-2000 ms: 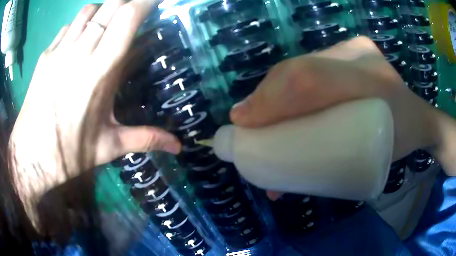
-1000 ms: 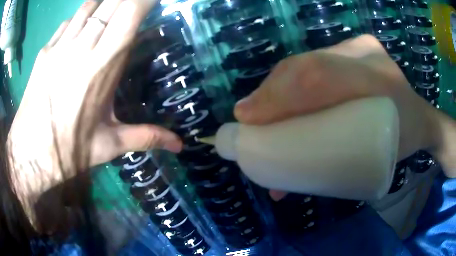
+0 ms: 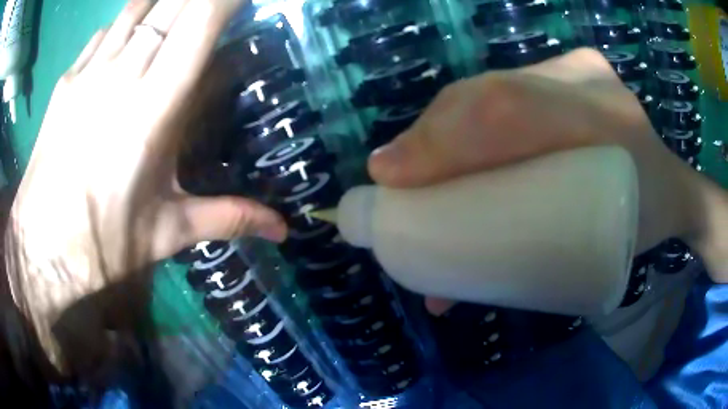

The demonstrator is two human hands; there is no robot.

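My right hand (image 3: 519,120) is closed around a large milky-white squeeze bottle (image 3: 503,232), held on its side. Its thin pale-yellow nozzle (image 3: 323,215) points left, its tip at the bright centre pin of a black round part in the second row from the left. Whether it touches cannot be told. The black round parts (image 3: 289,152) stand in close rows in a clear ribbed tray (image 3: 319,104). My left hand (image 3: 104,176) is spread over the tray's left side, its thumb extended beside the part under the nozzle. Dark hair strands blur across it.
A slim white printed tube (image 3: 16,40) lies on the green bench top (image 3: 60,48) at the upper left. A yellow ring-shaped roll (image 3: 709,48) is cut off at the right edge. Blue smock cloth (image 3: 694,351) lies along the bottom, close to the tray.
The nozzle tip and bottle have shifted slightly up the image, staying near the same part in the row. The left hand has stayed almost in place.
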